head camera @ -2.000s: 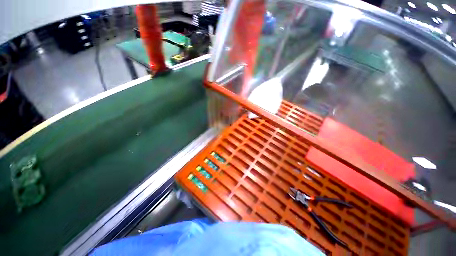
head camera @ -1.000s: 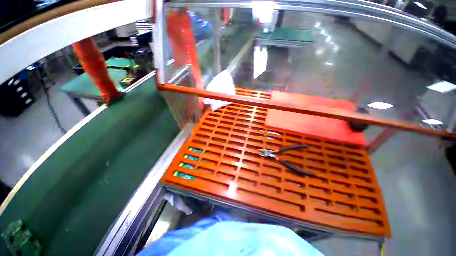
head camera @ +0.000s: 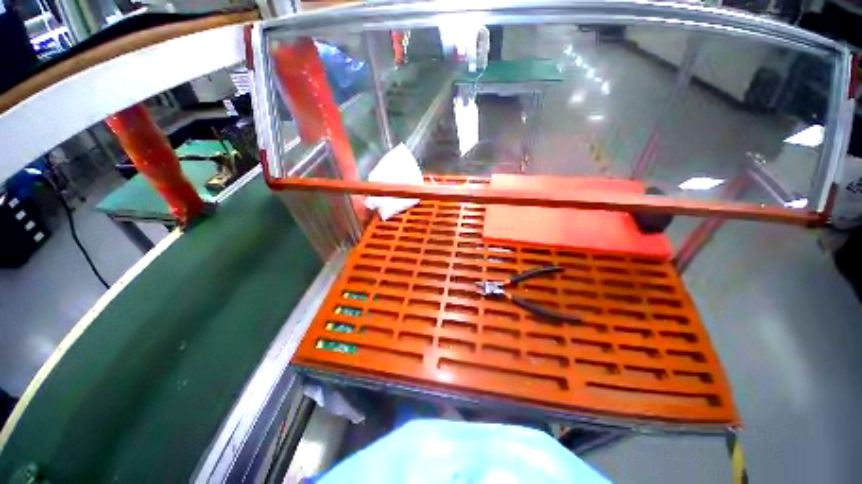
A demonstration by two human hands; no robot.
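The orange-red slotted tray (head camera: 501, 369) lies in front of me. Diagonal cutters (head camera: 518, 291) with black handles lie open on it, near its middle, jaws pointing left. Several small green pieces (head camera: 337, 347) sit in slots at the tray's left edge. The solid red sheet (head camera: 567, 232) lies on the tray's far right part. A dark lump (head camera: 652, 219) is at its right end. Neither of my hands is in the picture. Only light blue clothing shows at the bottom edge.
A clear shield (head camera: 558, 123) with a silver frame and orange-red lower edge stands over the tray's far part. A white bag (head camera: 394, 180) is at the far left corner. The green conveyor belt (head camera: 189, 331) runs at left, with a green board (head camera: 28, 473) at its near end.
The view has turned right and levelled, so the whole shield shows. On the belt, the green board has moved down towards the picture's bottom left edge. The cutters still lie on the tray.
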